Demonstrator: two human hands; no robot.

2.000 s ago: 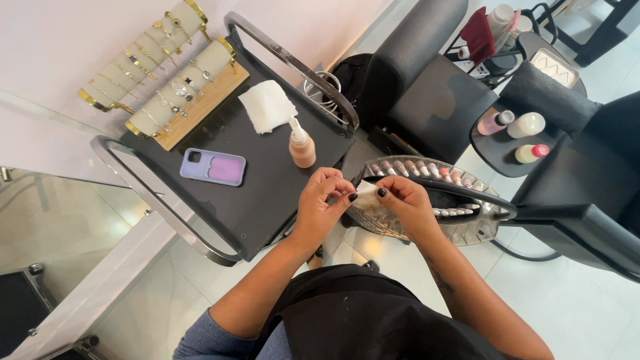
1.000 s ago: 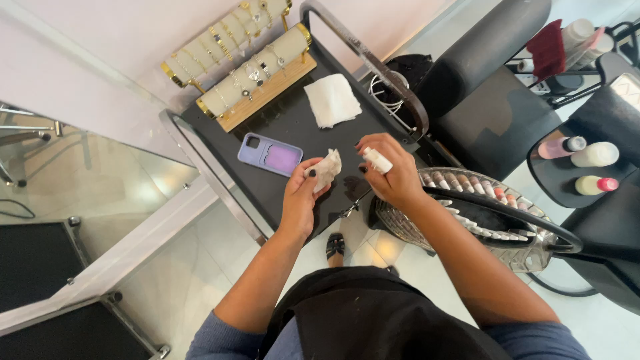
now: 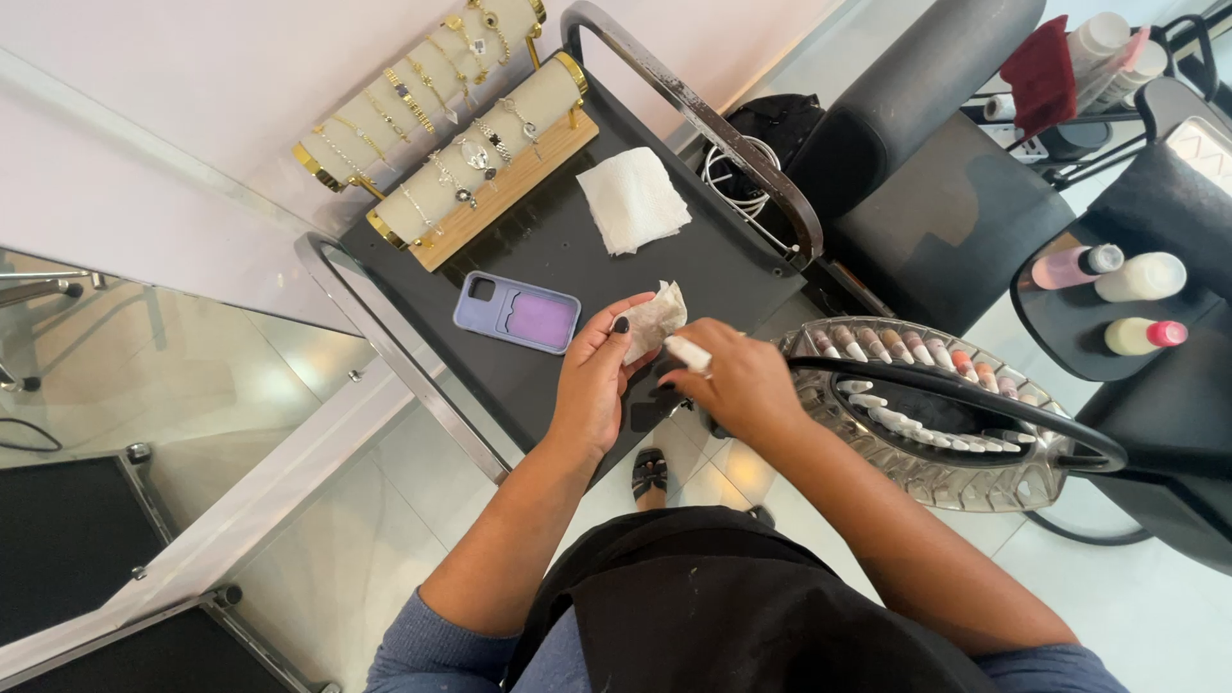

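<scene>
Over the near edge of a black trolley top, my left hand (image 3: 599, 371) holds a crumpled, stained paper wipe (image 3: 654, 322) between thumb and fingers. Close on its right, my right hand (image 3: 741, 375) grips a small white capped item (image 3: 689, 354), perhaps a bottle, whose tip points at the wipe; most of it is hidden by the fingers. A phone in a lilac case (image 3: 517, 312) lies left of my left hand. Beyond the hands, a folded stack of white paper towel (image 3: 634, 201) rests on the trolley.
A bracelet stand (image 3: 481, 164) occupies the trolley's far left, inside metal rails (image 3: 707, 115). To the right, a clear carrier (image 3: 962, 491) holds several nail polish bottles under a black handle. Several bottles stand on a dark side tray (image 3: 1044, 332) beside black chairs (image 3: 948, 221).
Two seconds ago a bottle of beige liquid stood on the trolley and both hands held the wipe. The right hand then took up the white-capped item and has since moved closer to the wipe.
</scene>
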